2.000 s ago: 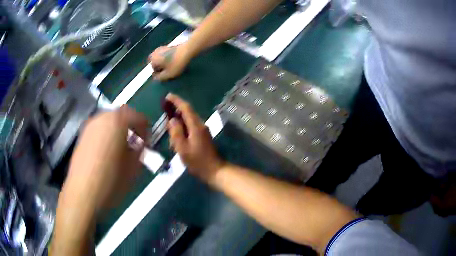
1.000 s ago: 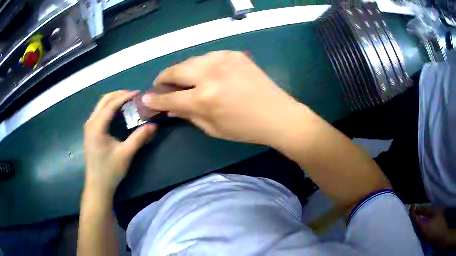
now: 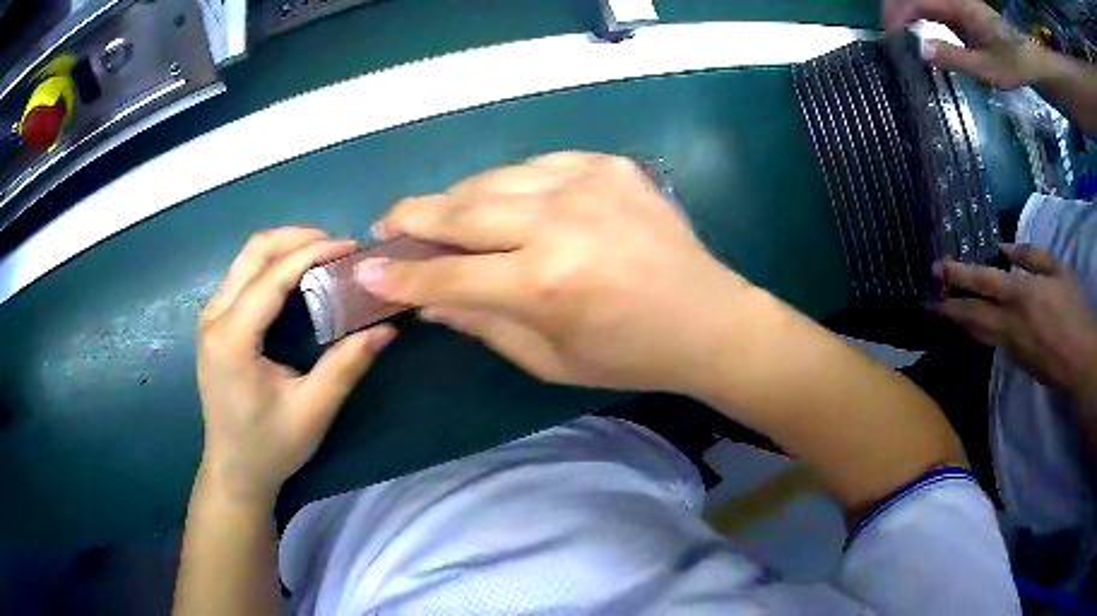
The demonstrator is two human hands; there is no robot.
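A reddish-brown block [image 3: 383,286] lies over a narrow silver fixture bar, whose pale end [image 3: 318,301] shows at the block's left. My left hand [image 3: 259,349] holds the bar's left end between its thumb and fingers. My right hand [image 3: 553,271] grips the block from above, its index fingertip on the block's face. The rest of the bar is hidden under the block and my right hand.
A stack of fixture bars [image 3: 854,175] stands at the right, with another person's hands [image 3: 1023,307] at a bar there. A white guide rail [image 3: 397,114] curves behind my hands. A red emergency stop button [image 3: 46,124] is at the upper left.
Since one second ago, the block covers the bar at a slightly different place, further right. Another person's hands have come to the stack. Two seconds ago the view showed the machine side.
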